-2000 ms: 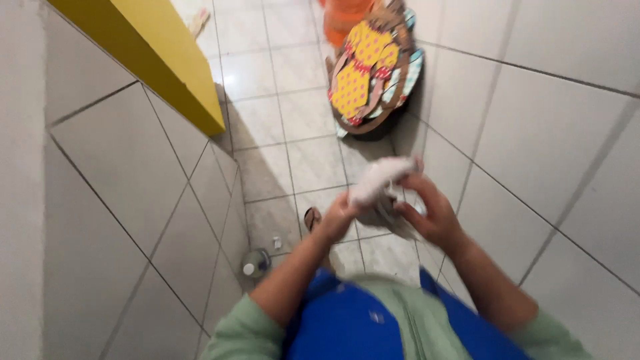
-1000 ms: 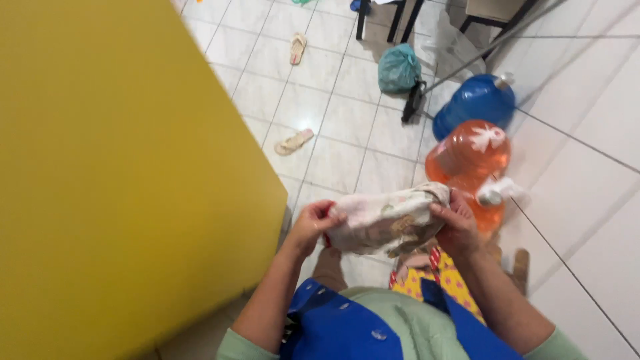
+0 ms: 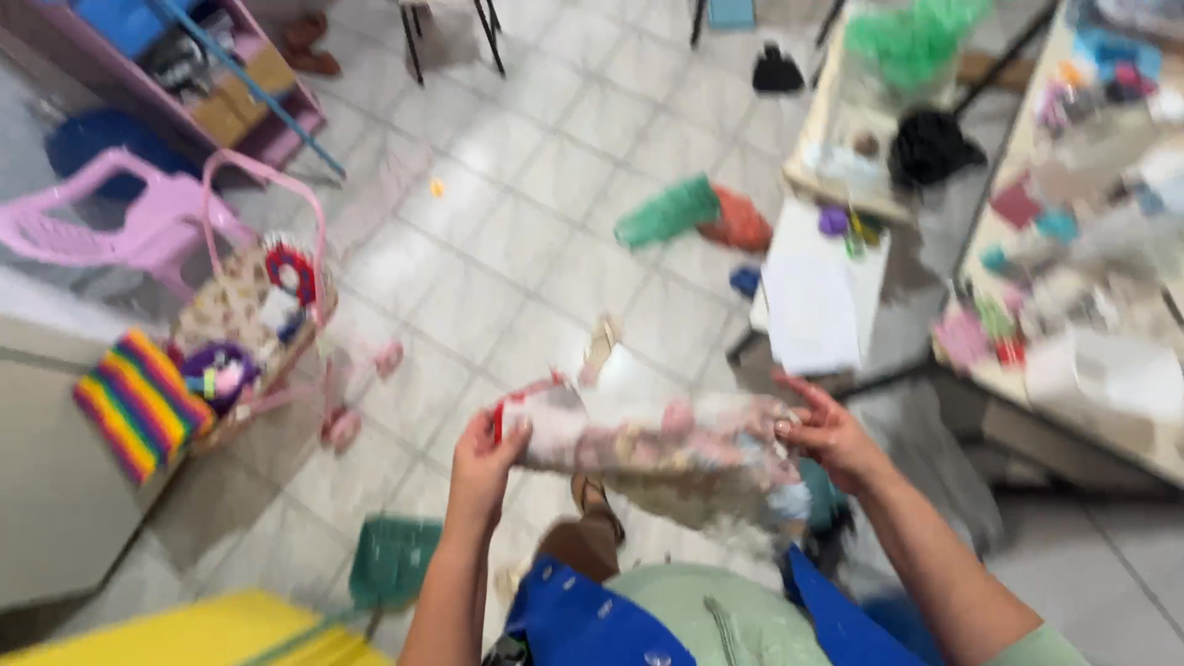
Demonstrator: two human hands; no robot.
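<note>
A patterned cloth item [image 3: 647, 439], whitish with pink and pale blue motifs and a red edge at its left end, is stretched between my two hands in front of my body. My left hand [image 3: 486, 453] grips the end with the red edge. My right hand [image 3: 828, 435] pinches the opposite end between thumb and fingers, with the index finger raised. Motion blur hides the exact kind of item. Below it show my leg and a sandalled foot [image 3: 592, 499].
Left stand a pink doll stroller [image 3: 250, 305] full of things and a pink plastic chair [image 3: 139, 213]. A green dustpan [image 3: 393, 560] is near my left arm. Right are a cluttered table [image 3: 1101, 240] and a white bench [image 3: 814, 305]. Green and orange items [image 3: 675, 213] lie on the tiled floor.
The view has moved from a narrow tiled passage, past a yellow panel, to a wider cluttered room. The cloth, bunched up in my hands at first, is now spread out between them.
</note>
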